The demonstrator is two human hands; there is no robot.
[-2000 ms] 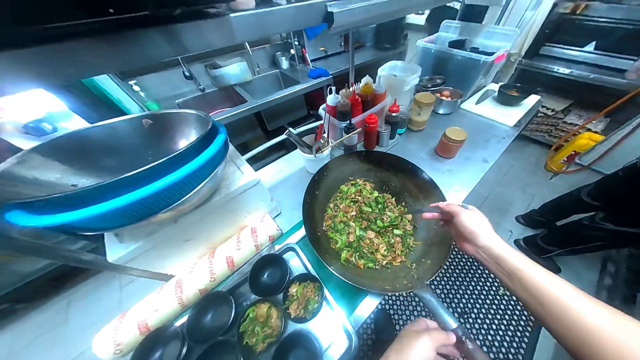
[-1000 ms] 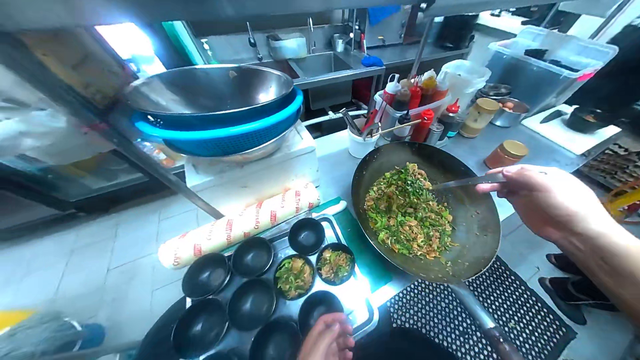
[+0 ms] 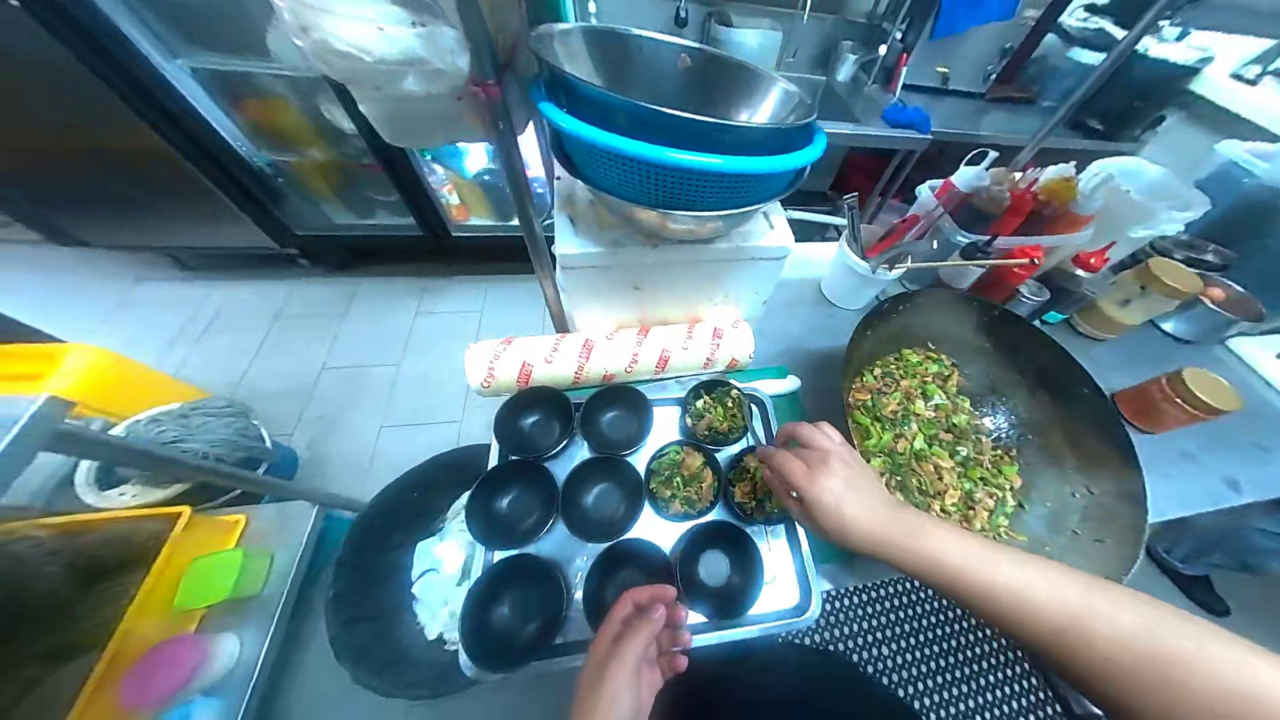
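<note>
My right hand (image 3: 828,482) holds a metal spoon (image 3: 752,418) whose tip is in a small black bowl (image 3: 716,412) of chopped green vegetable mix at the tray's upper right. Two more bowls beside it hold the same mix; my wrist side partly hides one (image 3: 752,486). Several empty black bowls (image 3: 602,498) stand on the metal tray (image 3: 806,590). My left hand (image 3: 636,650), fingers loosely curled with nothing in them, is at the tray's front edge, over the rim of an empty bowl (image 3: 628,580). Right of the tray, a wok (image 3: 1060,470) holds more vegetable mix (image 3: 930,435).
A cling-film roll (image 3: 612,356) lies behind the tray. Beyond it, a blue colander (image 3: 680,178) and steel bowls are stacked on a white box (image 3: 670,270). A utensil tub (image 3: 855,278), sauce bottles and a lidded jar (image 3: 1178,398) stand behind and right of the wok.
The view has swung left. My right hand has moved with the spoon from the wok to the small bowls. The bowl at the tray's upper right, empty one second ago, now holds mix.
</note>
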